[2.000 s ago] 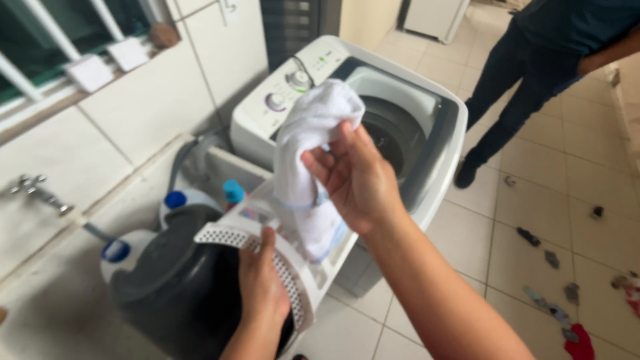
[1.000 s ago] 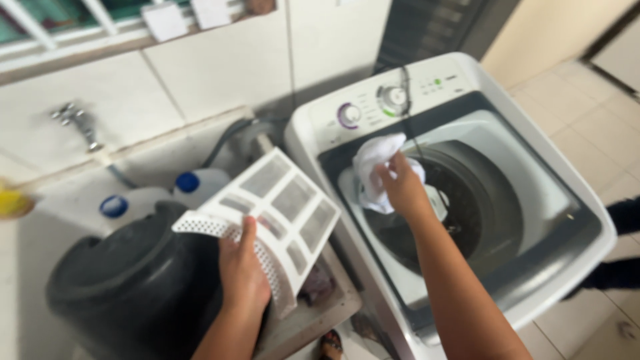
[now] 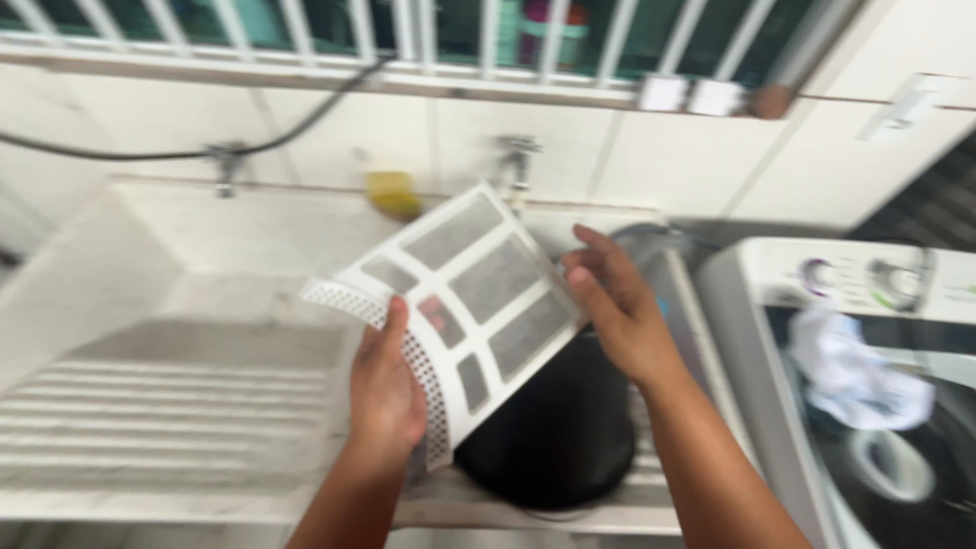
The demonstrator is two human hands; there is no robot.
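Observation:
My left hand (image 3: 387,381) grips the curved, perforated edge of a white plastic lint filter (image 3: 473,320) with mesh panels, thumb on top. The filter is tilted over a black bucket (image 3: 560,435) in the laundry sink. At the filter's right corner is my right hand (image 3: 618,305), fingers apart; whether it touches the corner is blurred. A crumpled white cloth (image 3: 858,370) lies at the left side of the top-loading washing machine (image 3: 747,305), over the rim of its opening.
The sink's ribbed washboard (image 3: 160,427) spans the left. Two wall taps (image 3: 521,164) (image 3: 225,168), a black hose (image 3: 305,126) and a yellow sponge (image 3: 393,194) are behind. Above runs a barred window (image 3: 488,46); a grey hose (image 3: 648,229) curves behind the bucket.
My right hand has let go of the white cloth, now lying on the washing machine, and moved to the filter's right corner. My left hand still holds the filter. The view has swung left.

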